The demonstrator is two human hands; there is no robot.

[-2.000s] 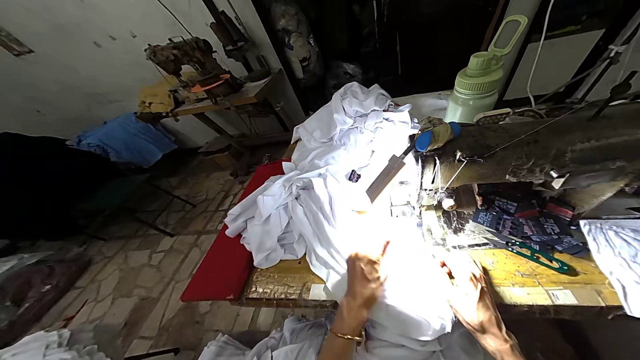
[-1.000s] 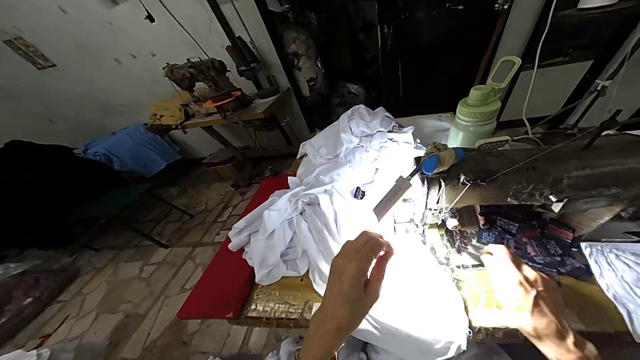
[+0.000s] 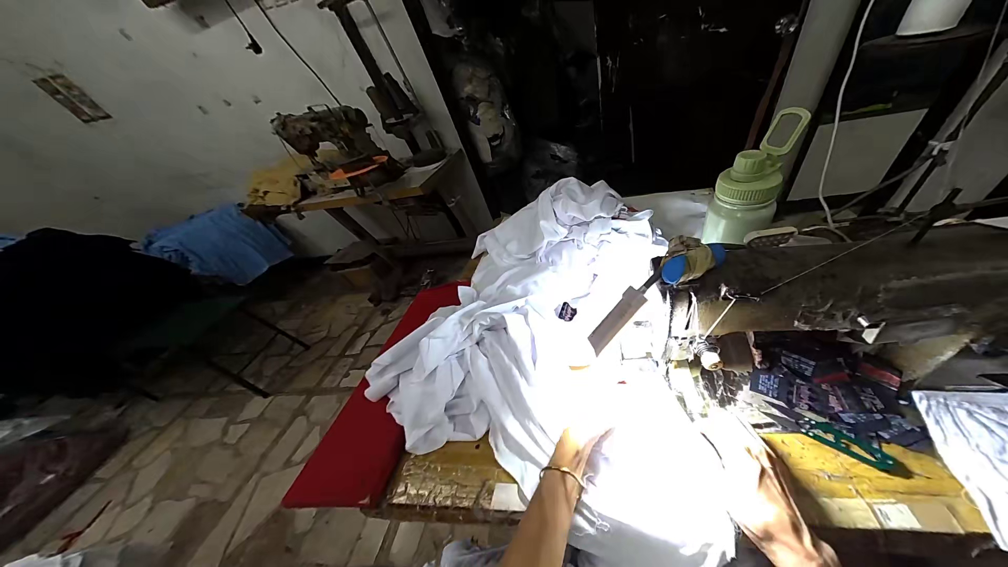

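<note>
White fabric (image 3: 504, 346) lies bunched across the sewing machine table (image 3: 449, 472) and hangs over its front edge. My left hand (image 3: 579, 453), with a thin bangle at the wrist, rests on the cloth; glare hides its fingertips. My right hand (image 3: 744, 472) lies along the right side of the same cloth, its fingers washed out by the light. Whether either hand grips the cloth is not clear. Beyond the hands is the dark sewing machine (image 3: 866, 276), with a flat lamp-like piece (image 3: 618, 321) at its left end. A small dark label (image 3: 566, 311) sits on the fabric.
Green-handled scissors (image 3: 850, 447) and a pile of dark printed labels (image 3: 827, 386) lie right of my right hand. Behind the machine stands a green bottle (image 3: 743, 197). A red board (image 3: 346, 465) juts out at left. Another sewing machine (image 3: 323, 130) stands further back.
Both hands, raised over the cloth and near the labels one second ago, are now down at the white fabric. My right hand has moved left from the labels.
</note>
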